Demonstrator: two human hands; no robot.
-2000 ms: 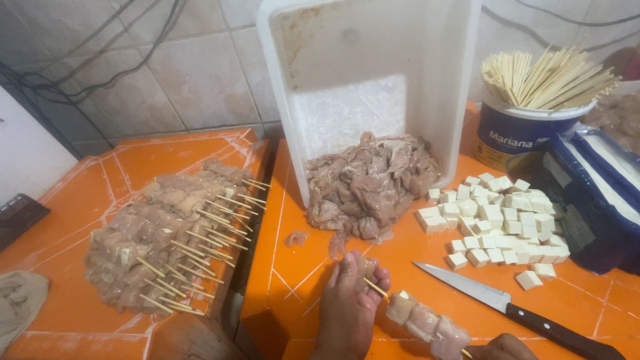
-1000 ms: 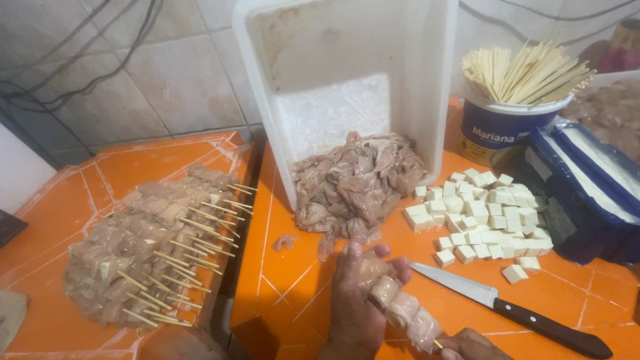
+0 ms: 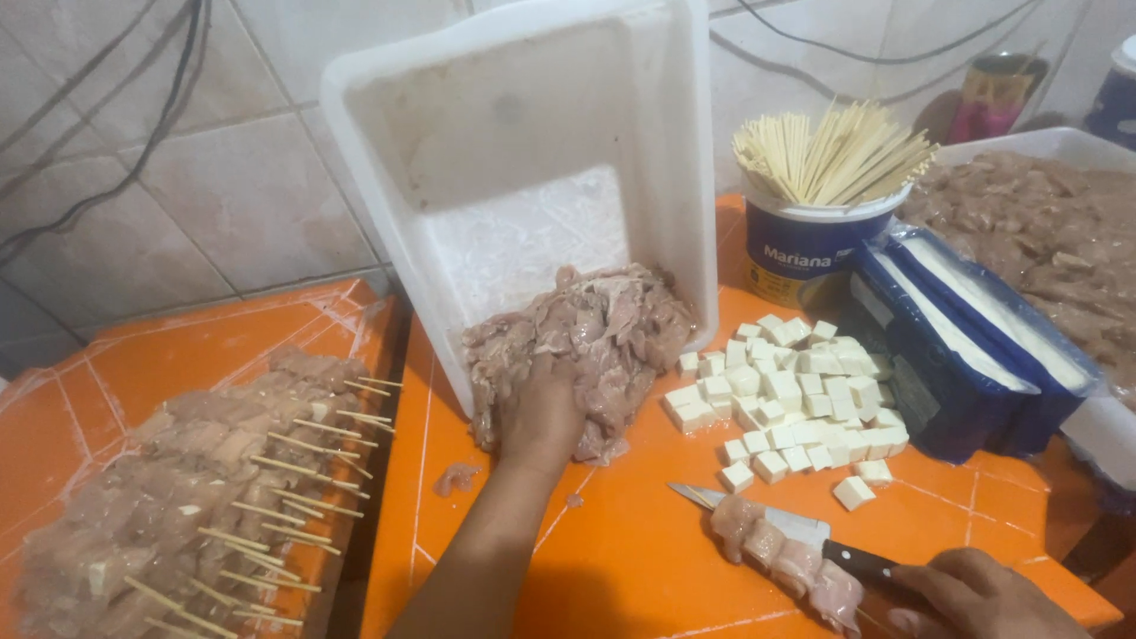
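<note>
My left hand (image 3: 543,404) reaches into the heap of raw meat strips (image 3: 612,346) at the mouth of a tilted white plastic tub (image 3: 524,115); its fingertips are sunk among the strips, so its grip is hidden. At the lower right, my right hand (image 3: 976,595) holds the lower end of a wooden skewer threaded with raw meat (image 3: 785,559). This skewer lies across a knife with a black handle (image 3: 856,561), whose blade tip shows at its upper left. White cheese-like cubes (image 3: 799,390) are piled just beyond the knife.
Finished meat skewers (image 3: 186,479) are stacked on the left orange tiled surface, sticks pointing right. A gap separates it from the right surface. Bare skewers (image 3: 834,160) stand in a blue tub (image 3: 790,248). Blue packages (image 3: 985,346) and a white container of meat (image 3: 1047,231) are at right.
My left hand has left the skewer and moved up to the meat heap. The loaded skewer, in my right hand, has moved right, over the knife.
</note>
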